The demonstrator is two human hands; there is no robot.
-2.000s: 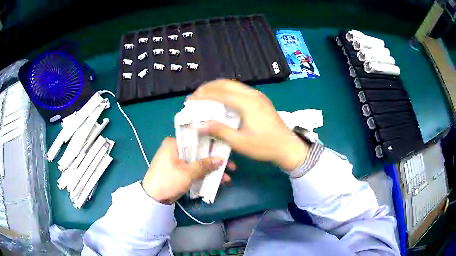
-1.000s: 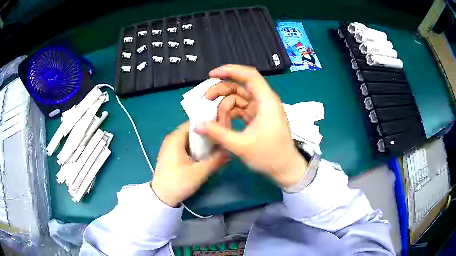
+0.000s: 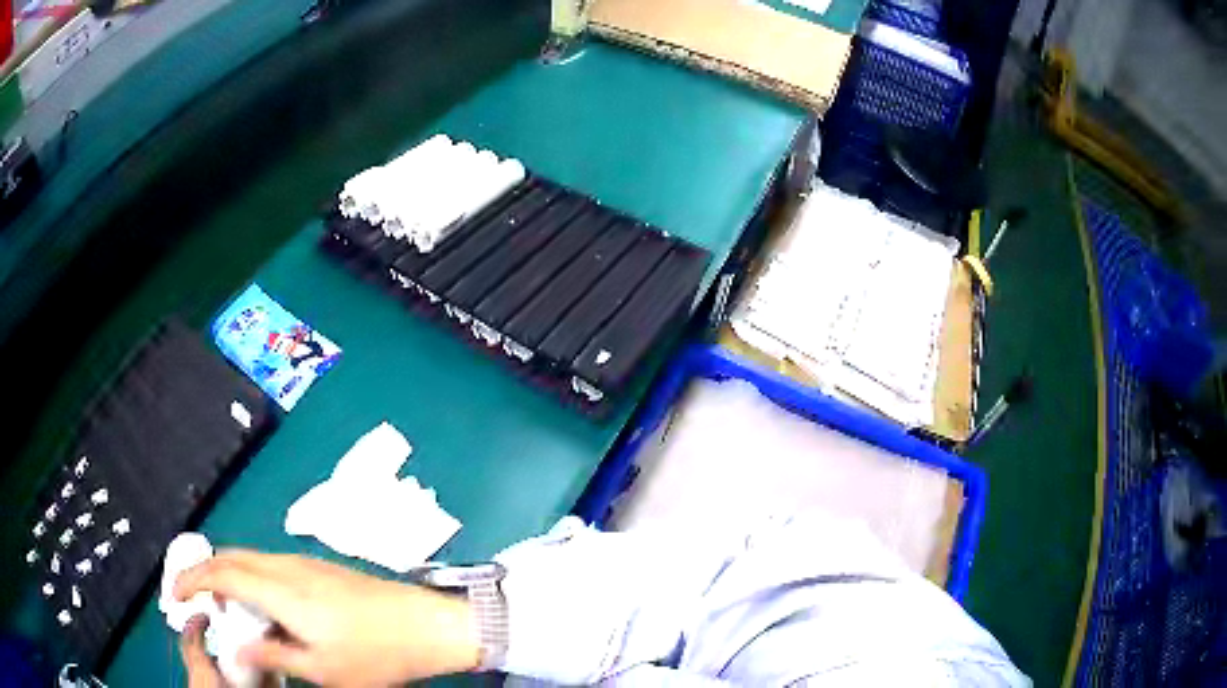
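My right hand [image 3: 357,621], with a watch on its wrist, is at the lower left. Its fingers close around white tube housings [image 3: 186,555], which are blurred and mostly hidden by the hand. A bit of skin at the bottom edge beside them may be my left hand; it is too cut off to tell. The black grooved tray [image 3: 572,276] lies ahead, with several white tubes [image 3: 428,188] side by side at its far left end. A crumpled white cloth or paper [image 3: 370,504] lies on the mat above my right wrist.
The black parts tray [image 3: 168,430] with rows of tiny inserts [image 3: 84,522] is at left, a blue printed packet [image 3: 276,346] beside it. Below the bench at right are a blue-rimmed tote [image 3: 807,414] and a box of white parts [image 3: 854,303]. Blue crates stand behind.
The view has swung right, so the fan and loose housings have left it and the tote and box show fully. My hands now appear at the lower left, my right still on the white pieces.
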